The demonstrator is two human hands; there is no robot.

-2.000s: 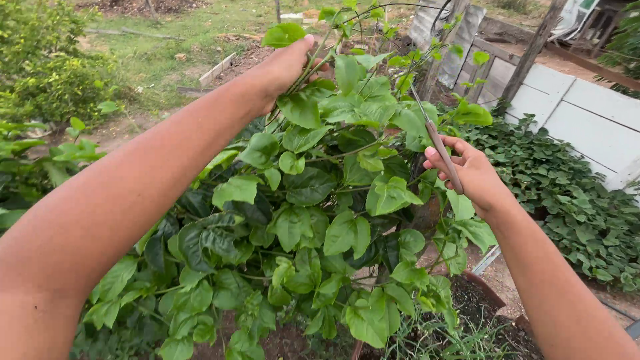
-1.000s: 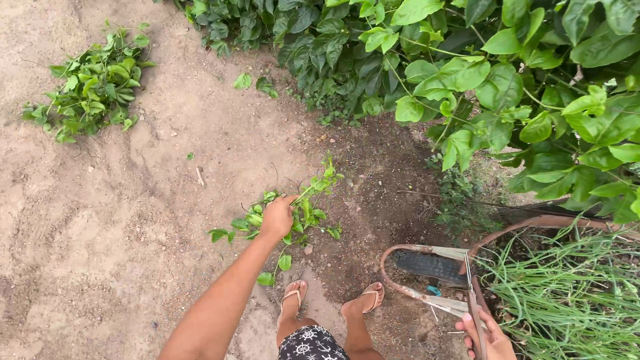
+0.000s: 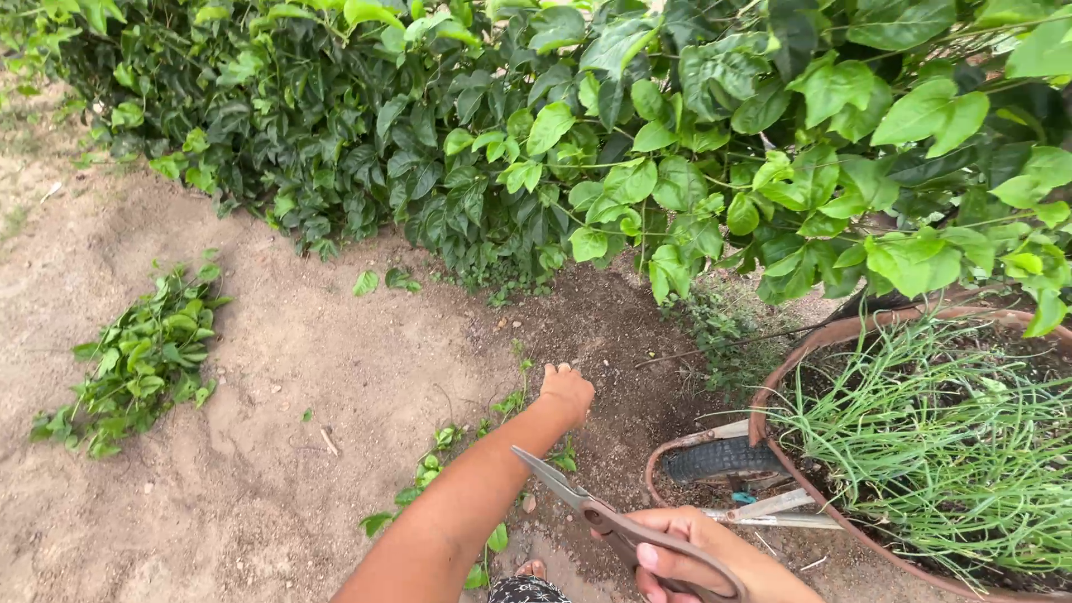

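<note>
My left hand (image 3: 568, 392) reaches out over the bare soil with its fingers curled; whether anything is inside them cannot be made out. Cut leafy vine stems (image 3: 427, 469) lie on the ground beside and partly beneath my left forearm. My right hand (image 3: 682, 553) grips the brown handles of a pair of scissors (image 3: 624, 528), whose blades are together and point up and to the left. A dense leafy vine hedge (image 3: 469, 151) stands beyond both hands.
A heap of cut vine leaves (image 3: 146, 360) lies on the dirt at left. On the right stands a wheelbarrow (image 3: 783, 452) planted with grassy green shoots (image 3: 930, 435), its black wheel (image 3: 722, 459) towards me. Small loose leaves (image 3: 366, 283) lie near the hedge.
Two seconds ago my left hand was up in the vine; one second ago it was low, at cut stems over the ground. Those stems now lie beside my forearm. The view has swung downward.
</note>
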